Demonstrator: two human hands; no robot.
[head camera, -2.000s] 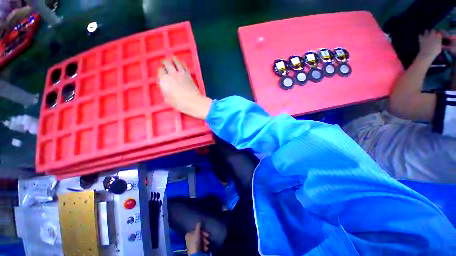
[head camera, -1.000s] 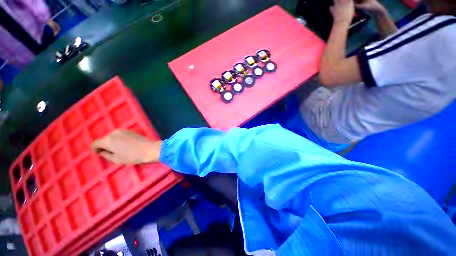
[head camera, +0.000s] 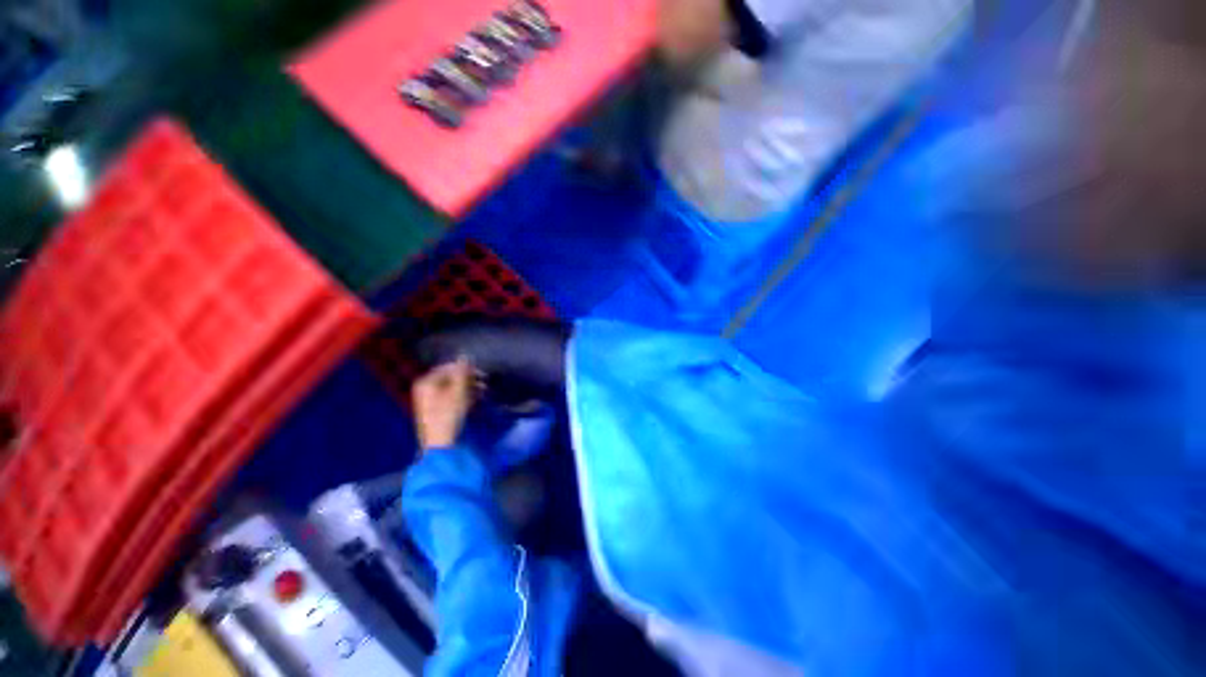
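My left hand is over my lap, its sleeve coming up from the bottom edge. Its fingers look curled together; blur hides whether they pinch anything. A large blurred brownish shape at the upper right, close to the camera, may be my right hand; its fingers cannot be made out. The red foam tray with square pockets lies at the left on a stack, with a dark item at its left edge. A blurred row of several round electronic units sits on the pink-red foam mat at the top.
The white bench machine with a red button and yellow plate stands at the lower left. A red lattice crate is below the bench edge. Another person's arm and pale clothing are beside the mat at the top.
My right hand has left the foam tray. My left hand, out of view one second ago, shows over my lap. The view has swung, shifting tray and mat left and up and bringing the crate into view.
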